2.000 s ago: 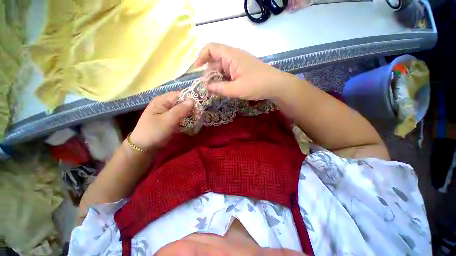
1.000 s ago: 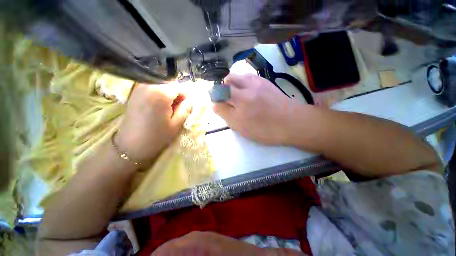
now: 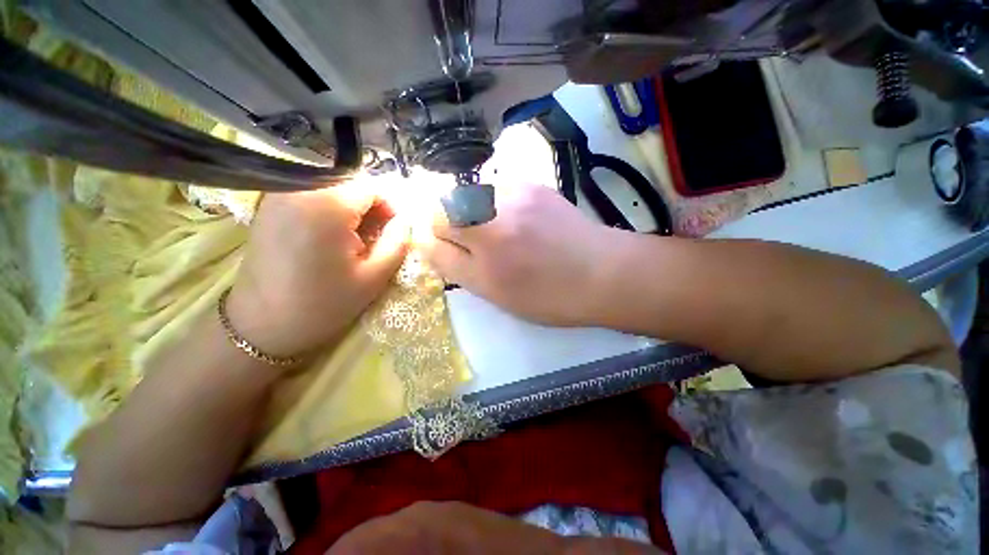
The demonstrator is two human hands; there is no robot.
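My left hand (image 3: 315, 260) is at the needle area, its fingertips pinched on the yellow fabric and lace under the bright lamp. My right hand (image 3: 521, 260) is just right of it, fingertips on the lace beside a dark round knob (image 3: 470, 203). Glare hides the exact grip and the presser foot. The cream lace trim (image 3: 418, 325) runs down from between my hands and hangs over the front table edge. The yellow fabric (image 3: 163, 260) spreads under and left of my left hand.
The sewing machine head (image 3: 380, 54) spans the top. Black-handled scissors (image 3: 629, 184), a blue tool (image 3: 629, 106), a red-edged black phone (image 3: 721, 125) and a small yellowish square (image 3: 844, 167) lie to the right. A round black-and-white item (image 3: 954, 173) is far right. A measuring strip (image 3: 575, 379) follows the front edge.
Two seconds ago both hands held the lace over the lap; now they are at the needle. Since one second ago, my hands have shifted slightly left and the view has shifted a little.
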